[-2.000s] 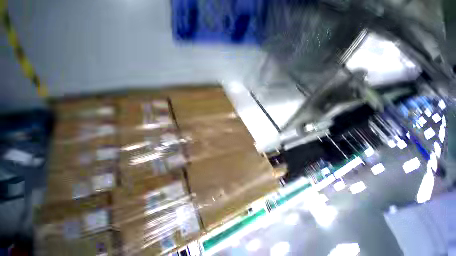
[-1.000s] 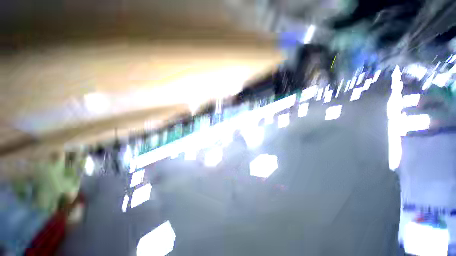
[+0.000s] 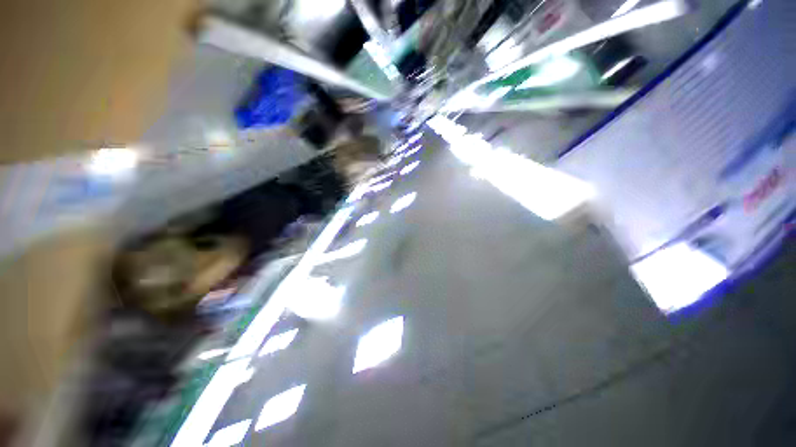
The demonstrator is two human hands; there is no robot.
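Observation:
Neither of my hands is in the picture. The view is strongly tilted and blurred. A tan surface (image 3: 78, 79) fills the upper left, very close; I cannot tell what it is. Another tan patch (image 3: 44, 306) shows at the left edge. A blurred brown rounded shape (image 3: 161, 271) with dark areas around it lies at the lower left; I cannot tell what it is.
A grey ceiling (image 3: 471, 306) with bright square lights (image 3: 380, 344) spans the middle. A whitish panel (image 3: 689, 148) with blue edges and red marks is at the right. A blue blurred thing (image 3: 269, 98) is at the upper left.
The camera has swung and tilted. The label-covered brown boxes from two seconds ago are out of view. The ceiling lights now run steeply up the picture, and the whitish panel fills more of the right.

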